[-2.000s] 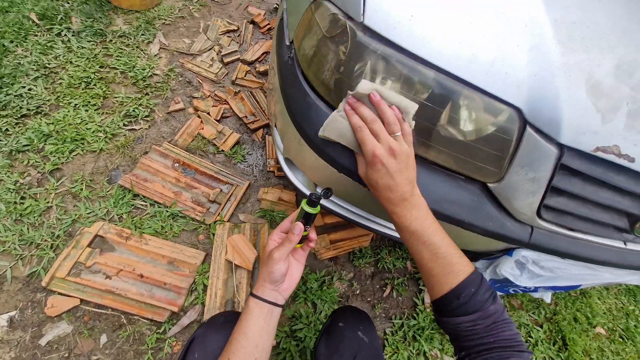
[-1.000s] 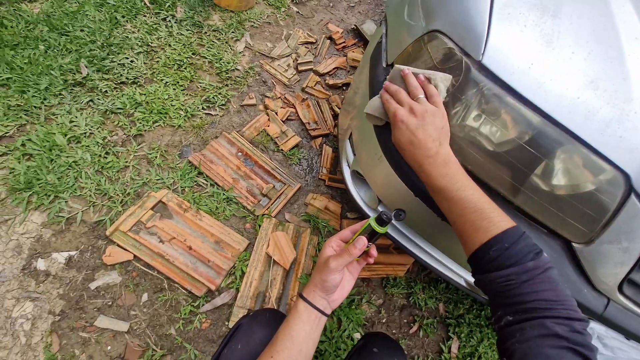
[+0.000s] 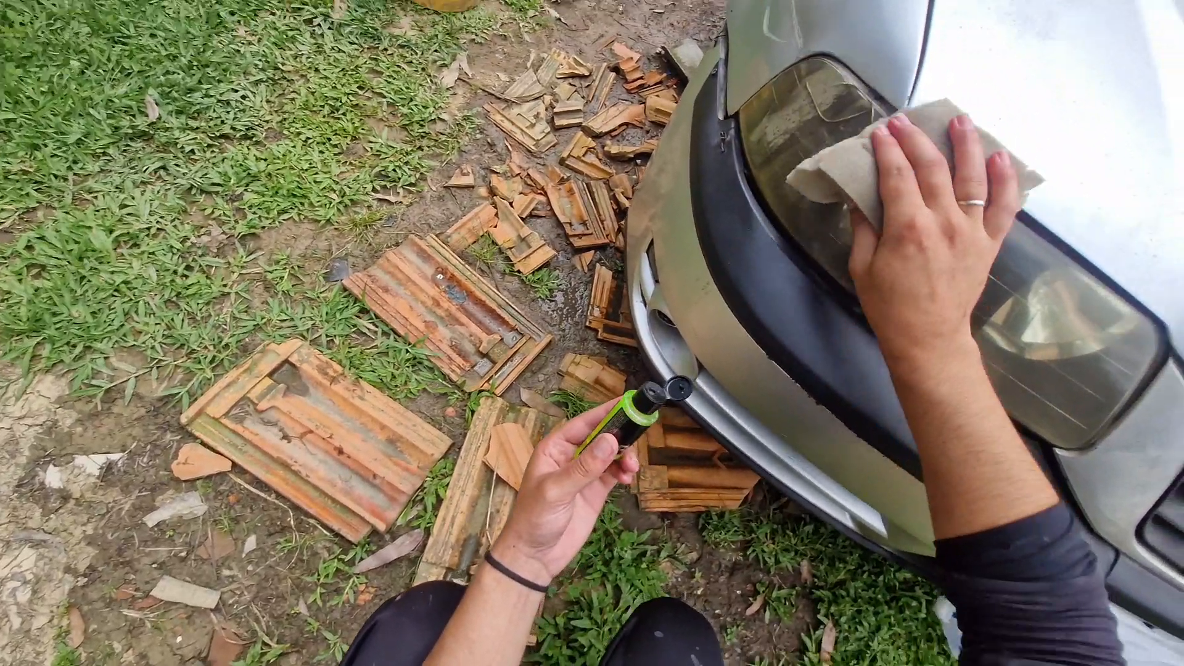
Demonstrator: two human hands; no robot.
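Observation:
My right hand (image 3: 930,227) presses a folded beige cloth (image 3: 856,176) on the upper part of the car's headlight (image 3: 1064,324), its fingers spread over the cloth. Part of the cloth reaches over the edge of the silver hood (image 3: 1036,83). The headlight lens looks yellowed and hazy. Low in the middle, my left hand (image 3: 573,476) holds a small black and green bottle (image 3: 629,416) with its black flip cap hinged open, in front of the car's bumper (image 3: 777,370).
Broken clay roof tiles (image 3: 583,208) lie heaped on the muddy ground beside the bumper. Larger ribbed tiles (image 3: 324,435) lie on the soil at left. Grass (image 3: 185,185) spreads behind them. My knees (image 3: 661,638) show at the bottom edge.
My right hand and the cloth have moved along the headlight towards the hood side. My left hand still holds the bottle. The view has shifted.

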